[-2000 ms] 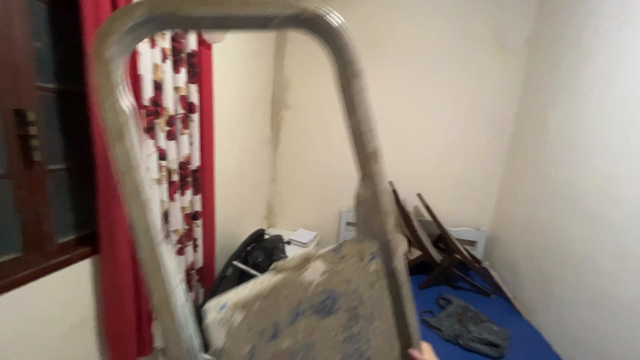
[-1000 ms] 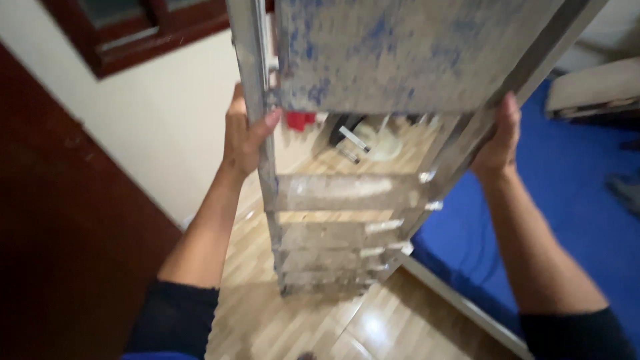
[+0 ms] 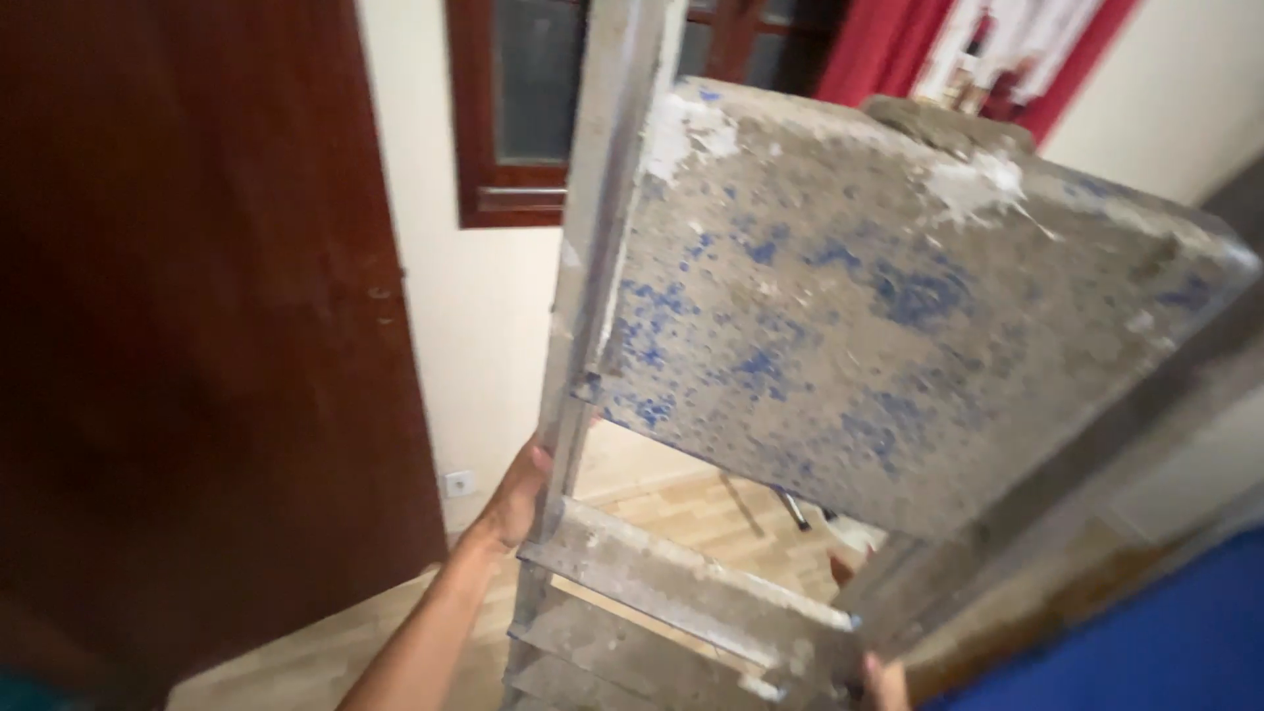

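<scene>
A metal stepladder (image 3: 691, 597) fills the middle of the view, its top platform (image 3: 839, 316) splashed with blue and white paint. My left hand (image 3: 518, 499) is closed around the left side rail, just below the platform. On the right rail, lower down, my right hand (image 3: 884, 681) grips near a step; only parts of its fingers show at the rail's edges. A grey-brown lump, possibly a cloth (image 3: 948, 126), lies on the platform's far edge.
A dark brown wooden door (image 3: 197, 296) stands close on the left. Behind the ladder are a wood-framed window (image 3: 513, 202) and a red curtain (image 3: 879, 49). A blue-covered bed or mattress (image 3: 1145, 632) is at the lower right, over a wood-look floor (image 3: 385, 642).
The view has swung left and up, bringing the door and window in. The ladder's platform now appears tilted and larger in view, and both hands remain on the rails.
</scene>
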